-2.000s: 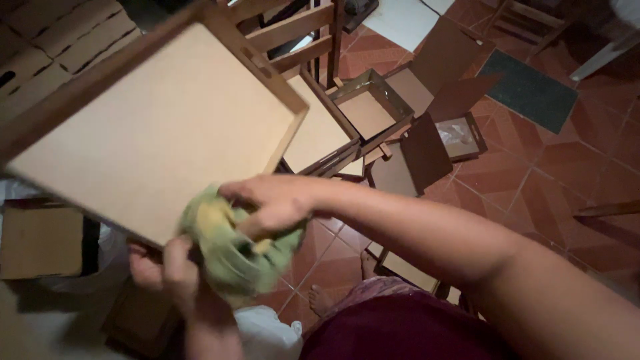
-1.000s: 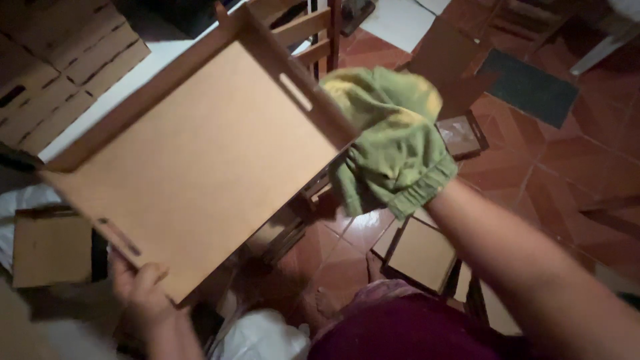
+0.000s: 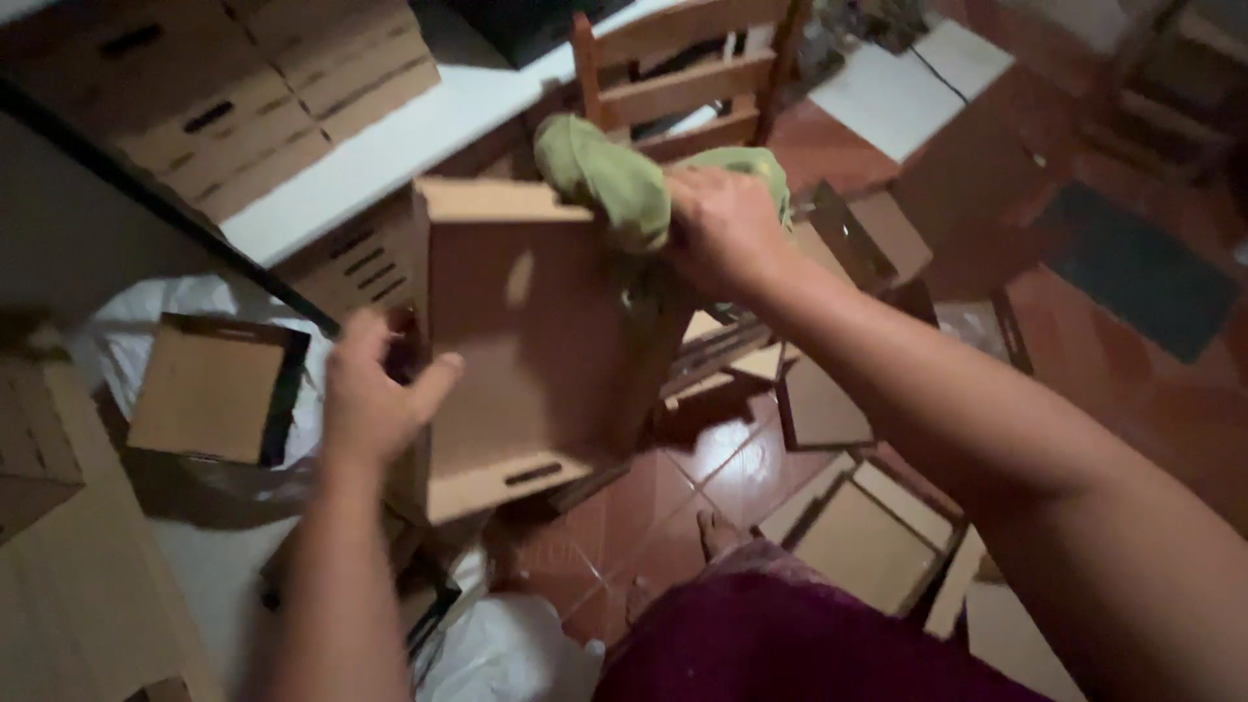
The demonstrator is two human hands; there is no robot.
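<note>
A brown wooden tray [image 3: 526,341] with slotted end walls is held up and tilted in front of me. My right hand [image 3: 726,229] is closed on a bunched green cloth [image 3: 609,185] with yellowish patches, at the tray's upper right edge. Cloth and hand hide that edge, so whether the fingers also grip the wood cannot be told. My left hand [image 3: 390,390] is at the tray's left wall, thumb and fingers apart, the thumb overlapping the wall in view. Blur hides whether it touches the wood.
Slotted wooden boxes [image 3: 214,107] stand on a white table [image 3: 361,185] at upper left. A wooden chair [image 3: 682,88] is behind the tray. A smaller box [image 3: 210,390] rests on white plastic at left. More trays [image 3: 868,536] and a dark mat [image 3: 1141,268] lie on the tiled floor.
The tray has turned and tilted; its inside faced me more fully a second ago. My right hand, covered by the cloth beyond the tray's right side then, now shows on top of the cloth.
</note>
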